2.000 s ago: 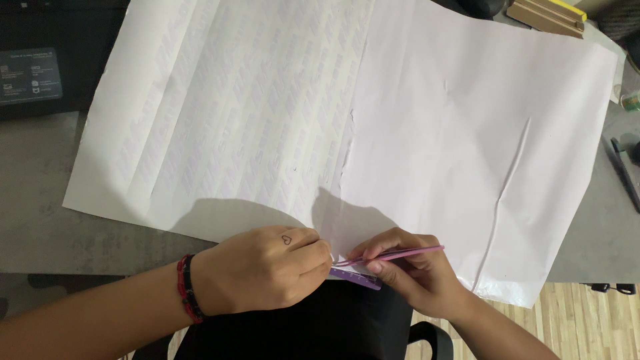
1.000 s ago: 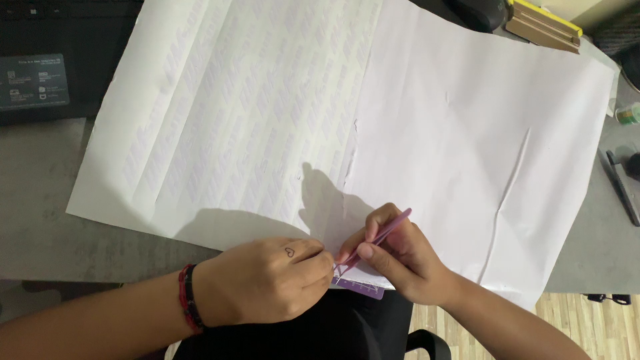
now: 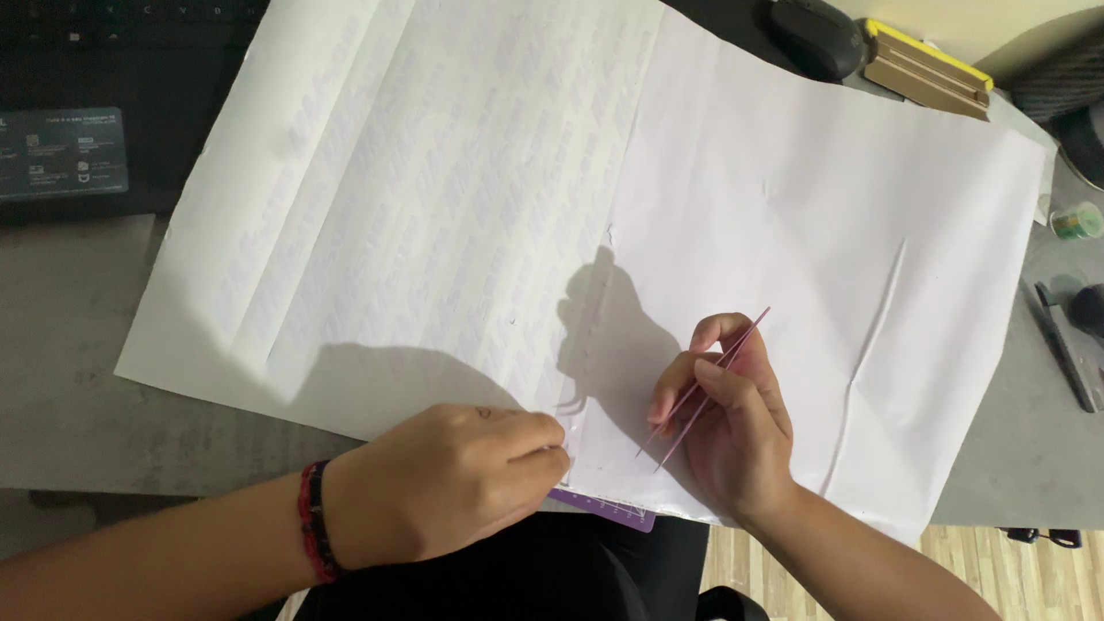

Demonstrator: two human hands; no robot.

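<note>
A large white sheet of paper [image 3: 802, 216] lies over the desk, its left part faintly patterned, with a raised crease at the right. Pink metal tweezers [image 3: 697, 392] are in my right hand [image 3: 733, 423], over the sheet's lower part, their two tips apart with nothing seen between them. At the sheet's bottom edge rests my left hand [image 3: 457, 483], thumb and fingertips pinched together; whatever they may pinch is hidden. A purple ruler or mat edge with white markings [image 3: 617, 511] sticks out from under the sheet beside the left fingertips.
A black laptop [image 3: 78, 86] stands at the upper left. Along the top right are a black computer mouse [image 3: 815, 39] and a brown and yellow box-like object [image 3: 927, 69]. A small green-labelled container [image 3: 1076, 222] and a dark slim object [image 3: 1065, 349] lie on the grey desk [image 3: 992, 448].
My right hand has moved away from my left hand, up and to the right, with the tweezers in it. The tweezer tips, earlier at the left fingertips, are now apart from them.
</note>
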